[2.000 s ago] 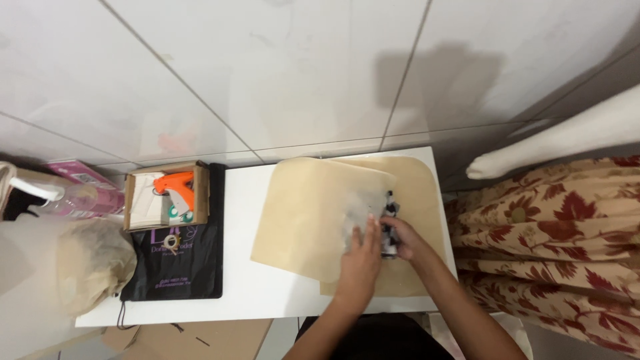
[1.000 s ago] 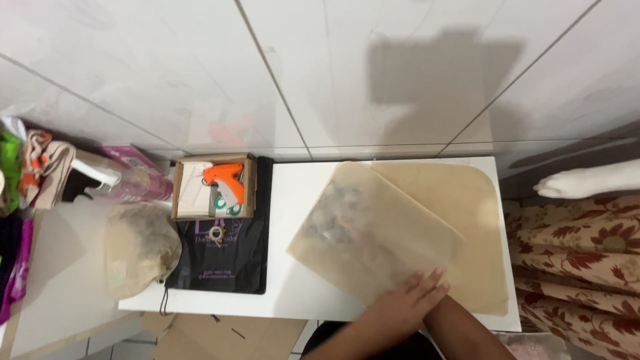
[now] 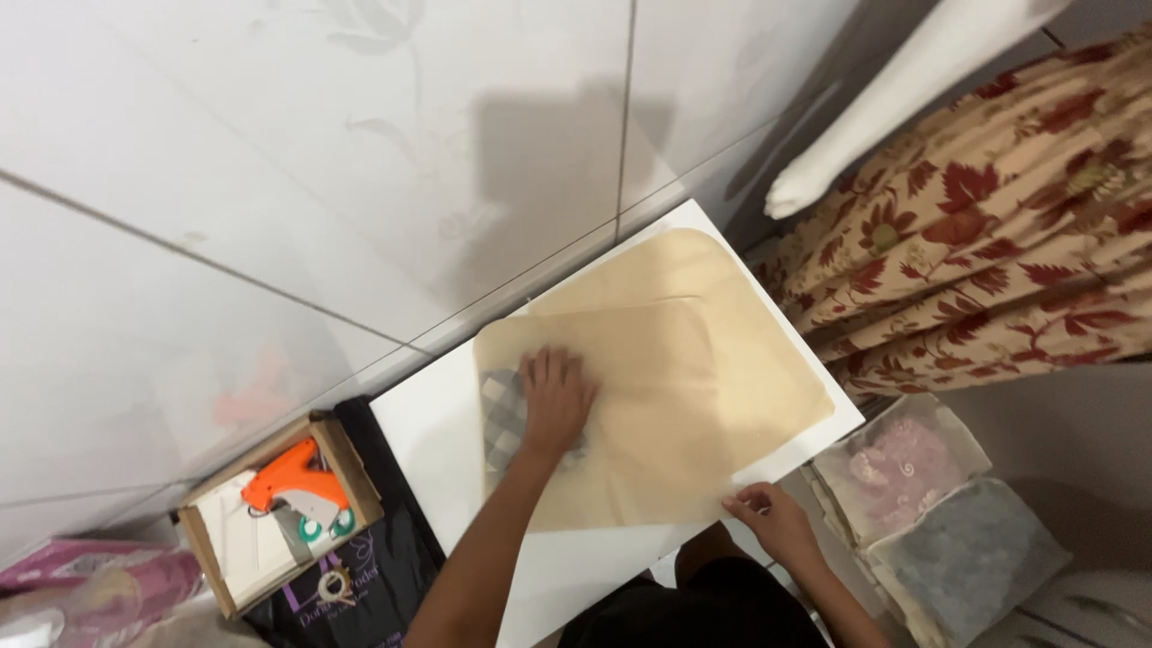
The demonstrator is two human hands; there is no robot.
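A translucent beige bag [image 3: 648, 405] lies on the white table [image 3: 576, 576], overlapping a second beige bag [image 3: 765, 342] beneath it. Dark and pale checkered fabric [image 3: 504, 414] shows through the upper bag at its left end. Flat on that end rests my left hand [image 3: 556, 400], fingers spread, pressing over the fabric. My right hand [image 3: 769, 517] is at the table's front edge, near the bag's lower right corner, with fingers curled and thumb near the index finger. Whether it pinches anything is not clear.
An orange tagging gun [image 3: 295, 477] and green-handled scissors [image 3: 326, 525] sit in a cardboard box [image 3: 346, 459] at left, beside a black bag [image 3: 396, 558] with a tape roll [image 3: 336, 585]. Filled translucent bags [image 3: 918, 468] stand at lower right. A floral curtain [image 3: 990, 243] hangs at right.
The upper bag has turned, and its fabric-filled end now lies at the left. My hands, close together one second ago, are apart: left on the bag, right at the table edge. The view has rotated.
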